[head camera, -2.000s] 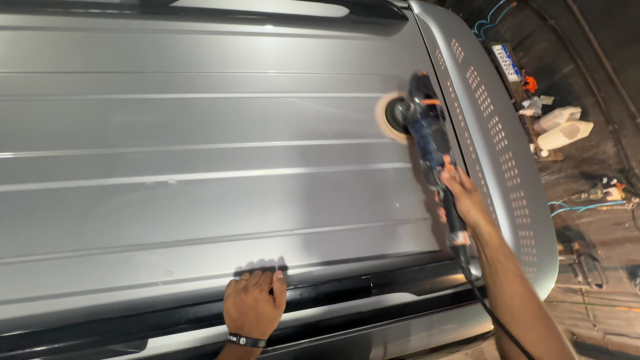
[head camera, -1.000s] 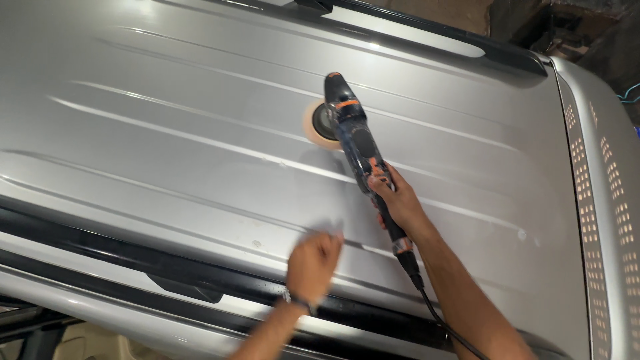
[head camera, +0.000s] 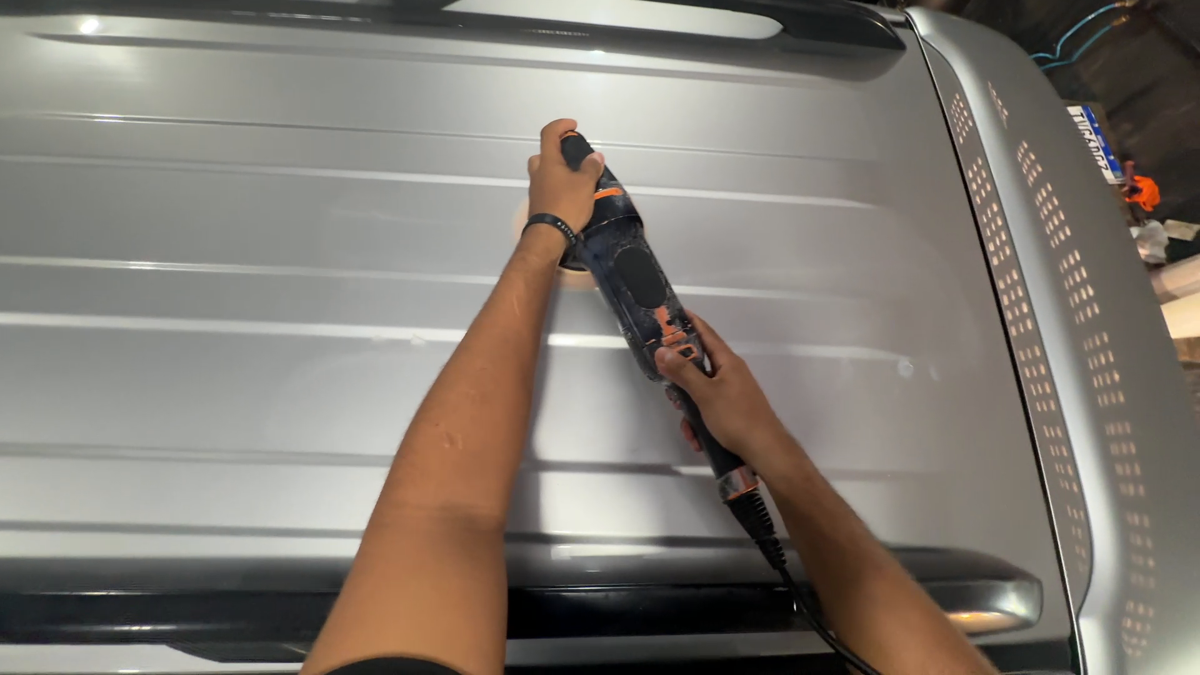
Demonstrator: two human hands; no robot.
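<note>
A black corded polisher (head camera: 623, 262) with orange accents lies across the middle of a silver vehicle roof (head camera: 281, 375). My left hand (head camera: 562, 183) grips its front end at the head, with a black band on the wrist. My right hand (head camera: 717, 394) is closed around the rear handle, thumb near the orange switch. Under the head, the pale polishing pad (head camera: 577, 278) shows only at its edges, the rest being covered by my left hand and the tool. Raised ribs run lengthwise along the roof.
A black roof rail (head camera: 234, 600) crosses the near side, another (head camera: 834, 42) the far side. The power cord (head camera: 806, 609) runs down past my right forearm over the near rail. At the right are the silver rear spoiler (head camera: 1059, 281), a plate bearing writing and an orange object (head camera: 1142, 192).
My left hand, resting by the near rail two seconds ago and raised over the roof one second ago, has taken hold of the polisher's front end. My right hand has kept its grip.
</note>
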